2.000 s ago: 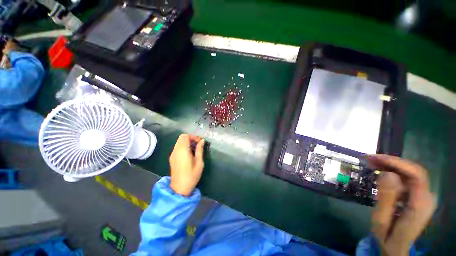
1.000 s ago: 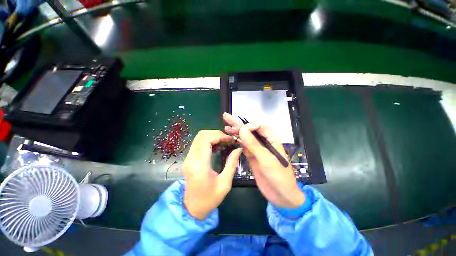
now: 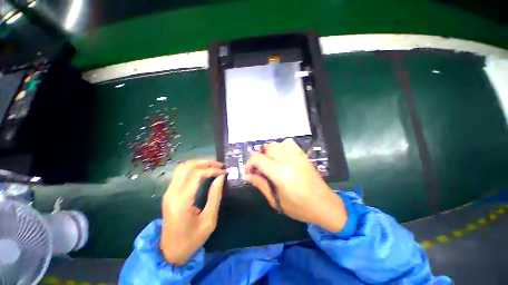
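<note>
An open tablet-like device (image 3: pixel 268 103) with a large white panel lies in a black tray (image 3: pixel 332 139) in front of me. Its circuit board (image 3: pixel 237 156) runs along the near end. My right hand (image 3: pixel 289 175) is over the board with its fingers curled; a dark bit of the tweezers (image 3: pixel 277 199) shows under the palm, the tips hidden. My left hand (image 3: pixel 192 206) is at the board's near left corner, thumb and forefinger close around something too small to make out. A loose pile of small red-wired components (image 3: pixel 156 143) lies on the bench left of the tray.
A black stack with another device (image 3: pixel 22 92) stands at the far left. A white fan (image 3: pixel 25 242) is at the lower left. Behind the tray, a pale edging (image 3: pixel 379 45) borders the green belt (image 3: pixel 167 28). A few small bits lie beyond the pile.
My view has shifted, so the device appears higher and further left. My right hand has lowered onto the board and turned palm down. My left hand has moved apart from it, to the board's left corner.
</note>
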